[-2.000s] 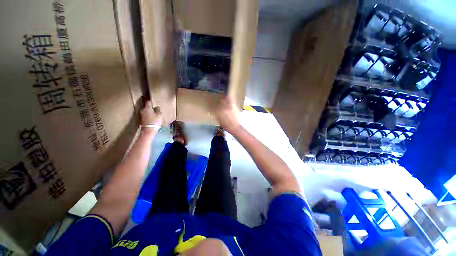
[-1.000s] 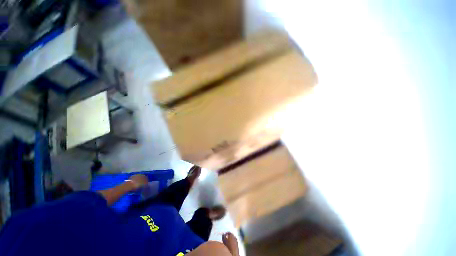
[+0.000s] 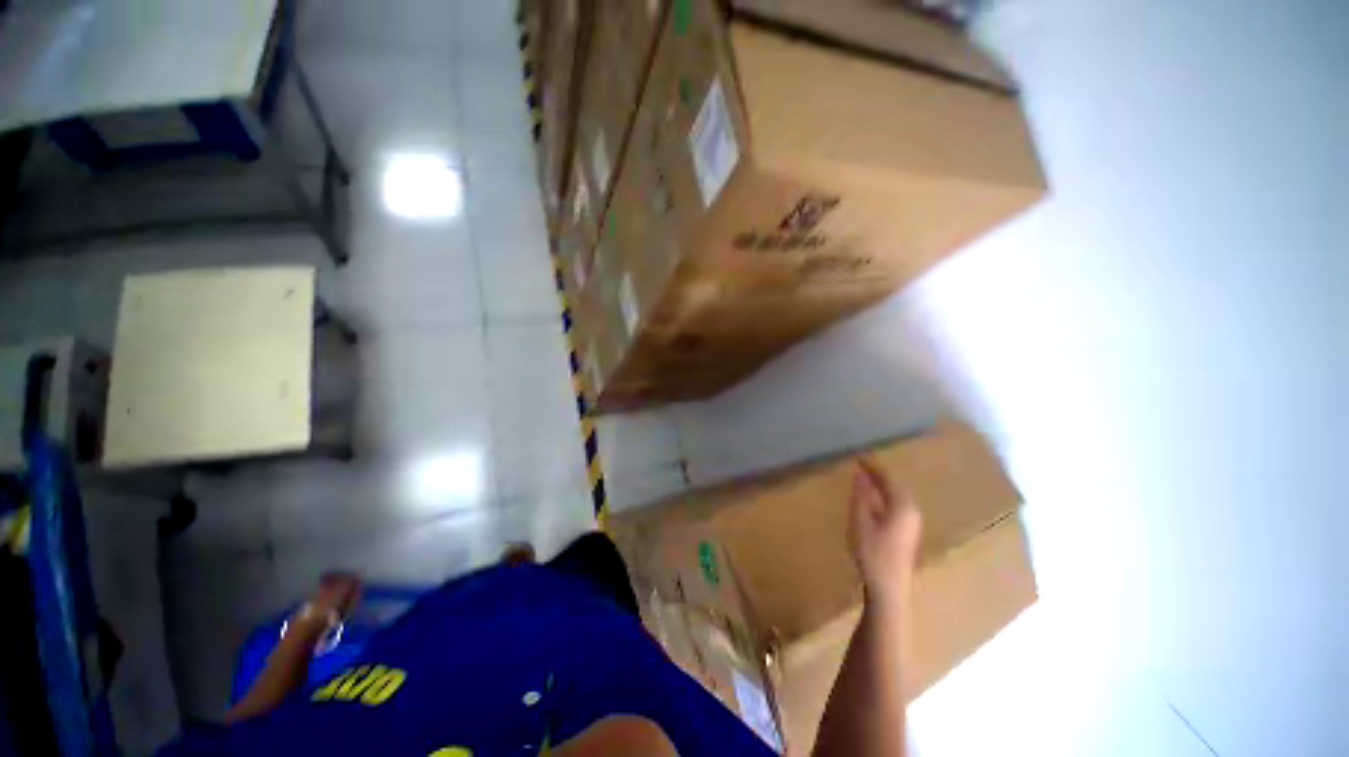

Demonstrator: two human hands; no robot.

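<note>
My right hand [image 3: 885,533] is over the top of a closed-looking cardboard carton [image 3: 784,547] at the lower right, close to the panel's edge. Its fingers look curled and slightly blurred, and whether they touch or grip the carton does not show. The carton's side has a green round sticker and a white label [image 3: 755,707]. My left hand [image 3: 332,603] is small and blurred at the lower left, above a blue plastic stool [image 3: 266,651]. What it touches does not show.
A taller carton [image 3: 829,192] with dark print and a white label heads a row of cartons along black-and-yellow floor tape [image 3: 567,318]. A cream square stool [image 3: 210,365] and a white worktable [image 3: 133,59] are on the left. A pale wall is on the right.
The view has swung away from the open carton and trays to the carton row, wall and worktable. My right hand has left the open carton's flap and is over another carton; my left hand is by the blue stool.
</note>
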